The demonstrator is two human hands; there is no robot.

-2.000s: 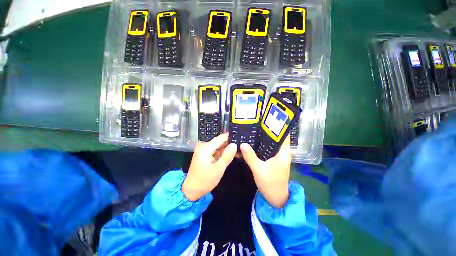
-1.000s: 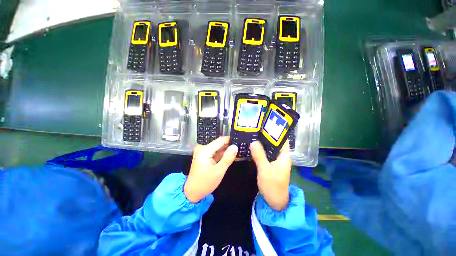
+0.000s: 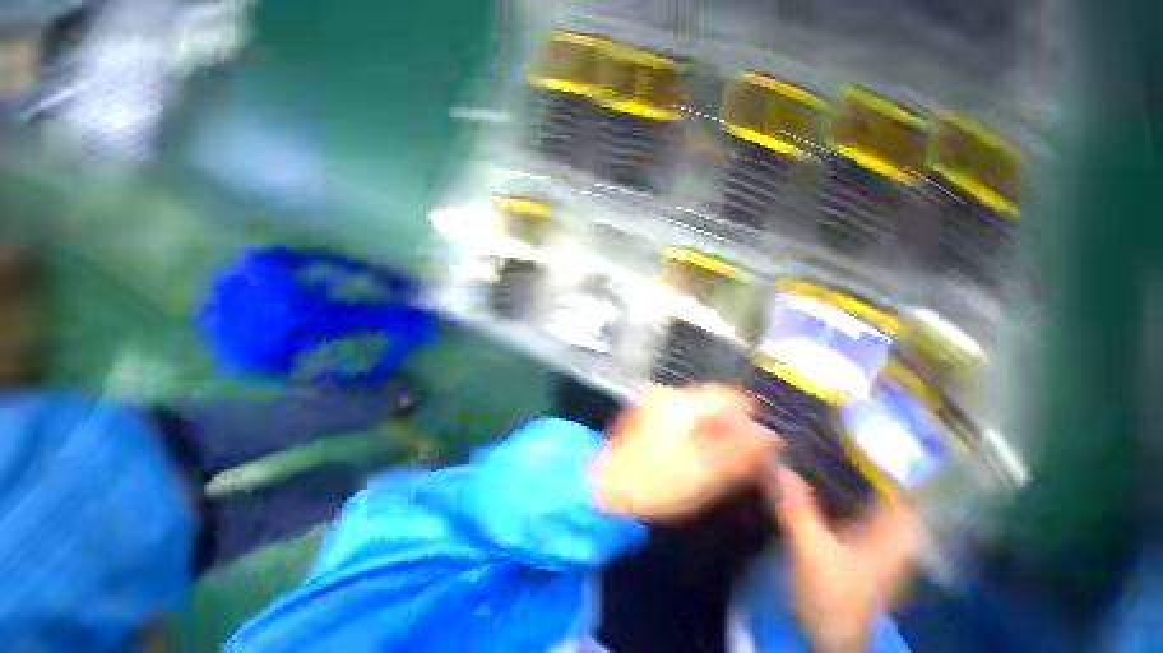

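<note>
The whole view is blurred. A keypad phone (image 3: 823, 342) with a yellow frame and lit screen is held in front of the tray's right part. A second lit phone (image 3: 895, 434) is tilted beside it at the right. My left hand (image 3: 689, 449) is at the lower end of the first phone. My right hand (image 3: 844, 555) is below both phones, its thumb up toward them; its fingers are blurred. The clear blister tray (image 3: 478, 274) lies behind, with a back row of dark-screened phones (image 3: 772, 115) and more phones in the front row.
A blue stool (image 3: 313, 316) stands on the floor left of the tray. A blue sleeve of another person (image 3: 89, 510) is at the lower left edge. The green bench (image 3: 370, 102) extends behind and left of the tray. Blurred whitish things are at the upper left.
The view has swung and tilted, so the tray and both hands appear farther right and slanted. The blue stool is more visible; the right-hand tray has left the view. Both phones remain held.
</note>
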